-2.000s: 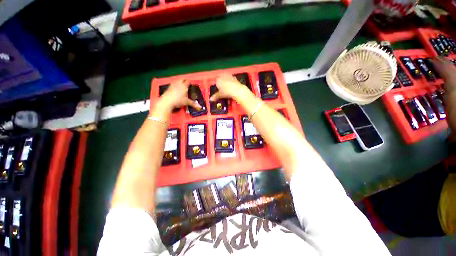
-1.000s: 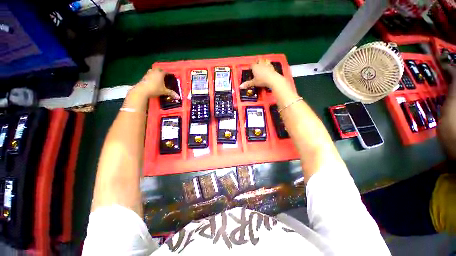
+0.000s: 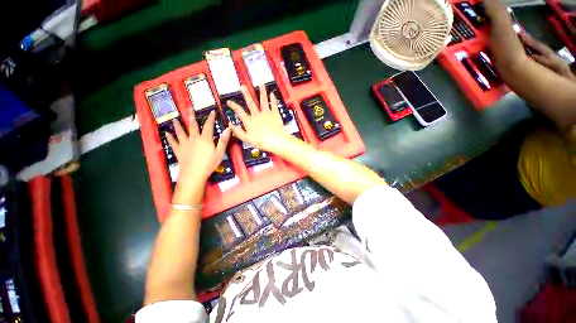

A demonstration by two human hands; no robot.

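Observation:
A foam phone tray (image 3: 347,140) lies on the bench, red with two rows of pockets. Several open flip phones (image 3: 223,71) stand in its far row with lit screens. My left hand (image 3: 197,148) lies spread over the keypads of the left ones. My right hand (image 3: 260,123) is spread over the keypads of the middle ones. Both hands hold nothing; the fingers are apart and partly hide the keypads and near-row phones. A closed flip phone (image 3: 295,63) sits in the far right pocket, and another closed phone (image 3: 320,117) in the near right pocket.
Small dark batteries (image 3: 271,209) lie at the near bench edge. A smartphone (image 3: 419,98) partly overlaps a red phone or case (image 3: 391,99) at right. Beyond are a desk fan (image 3: 411,30), another red tray (image 3: 478,96) and another person's arm (image 3: 530,79). Stacked trays (image 3: 49,252) stand at left.
The view has shifted and turned. Two more phones in the far row are now open. My hands have let go of the phones at the row's sides and spread over the keypads.

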